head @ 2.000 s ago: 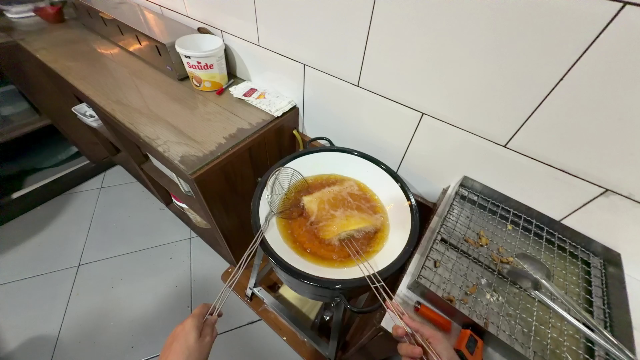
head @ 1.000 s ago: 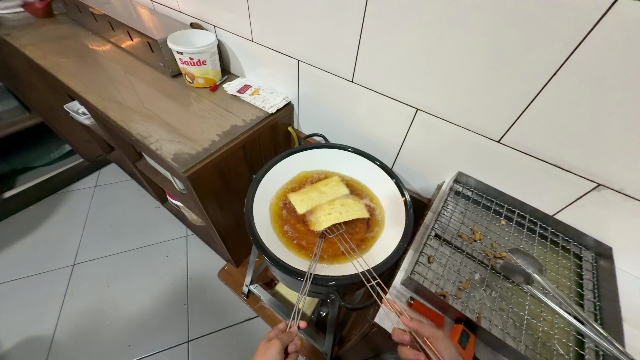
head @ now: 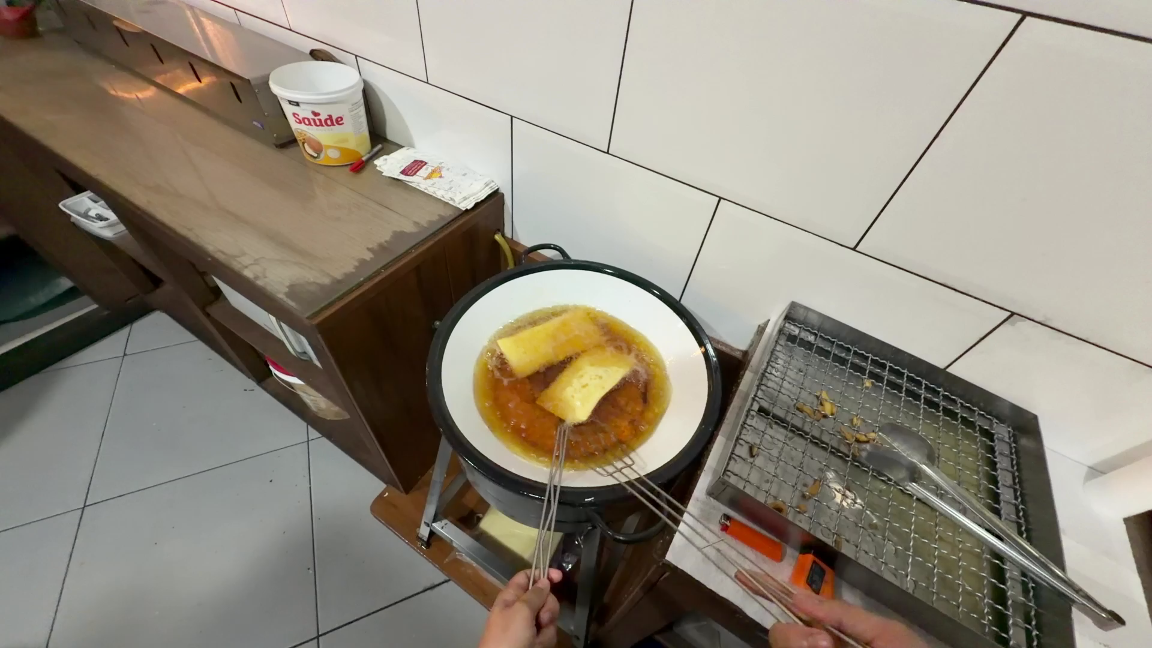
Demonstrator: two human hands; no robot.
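Two pale yellow pastries (head: 585, 382) float in bubbling oil (head: 513, 418) inside a white enamel pan with a black rim (head: 693, 360). My left hand (head: 525, 612) grips the handle of a wire skimmer (head: 551, 504), whose head meets the near edge of the lower pastry, partly hidden in the oil. In my right hand (head: 810, 616) is the handle of a second wire skimmer (head: 684, 522); its head dips at the near right side of the oil, apart from the pastries. The second pastry (head: 549, 340) lies just behind the first.
A wire rack in a metal tray (head: 882, 504) holds crumbs and metal tongs (head: 981, 522) at the right. Nearby are an orange lighter (head: 751, 538) and an orange device (head: 813, 574). A wooden counter (head: 225, 180) bears a white tub (head: 321, 112), a red marker (head: 366, 158) and printed packets (head: 436, 176).
The left skimmer has moved from the pan's left side to its near middle. The pastries have shifted and now lie at an angle, slightly apart. My right hand keeps its skimmer.
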